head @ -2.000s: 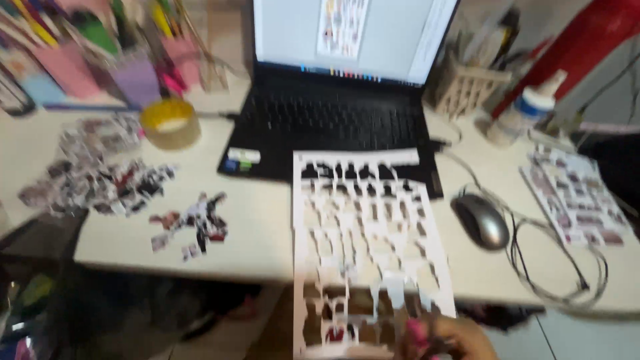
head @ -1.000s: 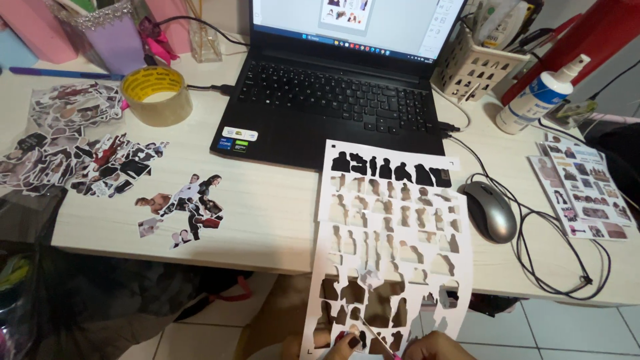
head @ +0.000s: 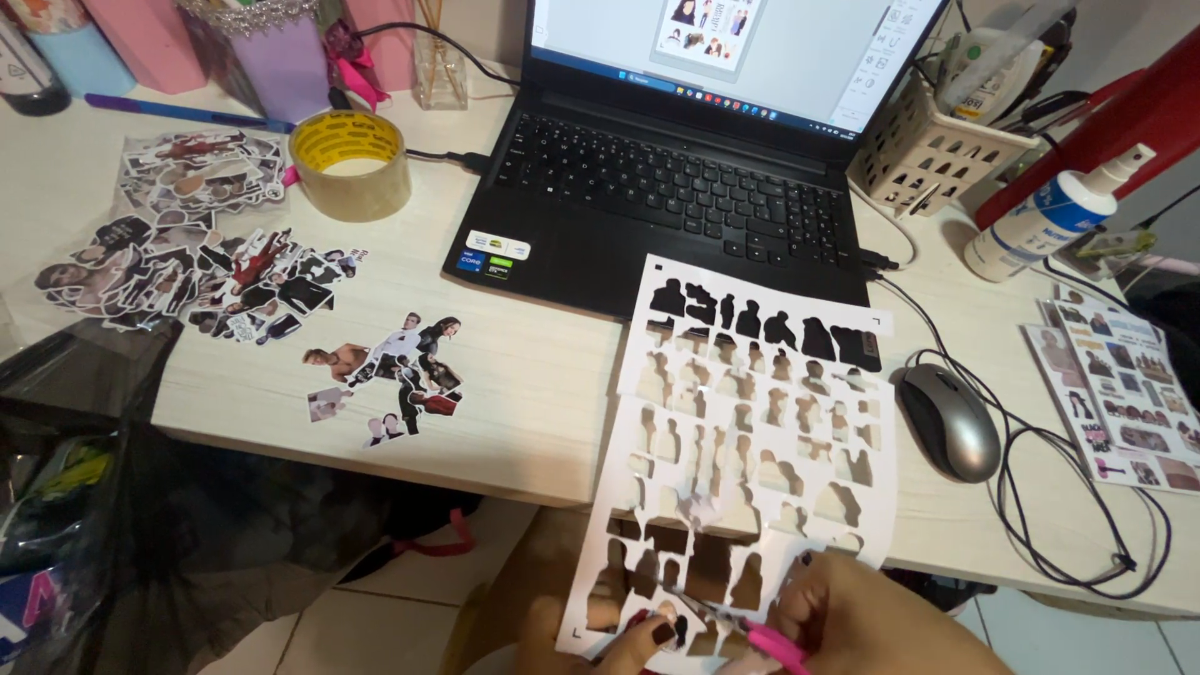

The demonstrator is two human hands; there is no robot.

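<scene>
A white sticker sheet (head: 750,431) with many cut-out holes hangs over the table edge, its top lying on the laptop's front. My left hand (head: 647,637), at the bottom of the view, pinches the sheet's lower part around a small printed figure. Pink-handled scissors (head: 778,647) are held in my right hand (head: 844,609), their blades pointing left over the lower holes beside my left thumb. Left of the sheet, loose cut-out stickers (head: 394,366) lie on the white table (head: 525,412), near a larger heap of cut-outs (head: 253,281), part of it in clear plastic.
A black laptop (head: 675,178) stands behind the sheet. To its left is a roll of clear tape (head: 352,169). A grey mouse (head: 949,422), its cable, a spray bottle (head: 1041,216), a white basket (head: 937,150) and printed sheets (head: 1125,384) are at the right.
Both hands are closer together around the lower part of the sheet than two seconds ago, when only my right hand showed plainly. The sheet's lower part has shifted left over the last second.
</scene>
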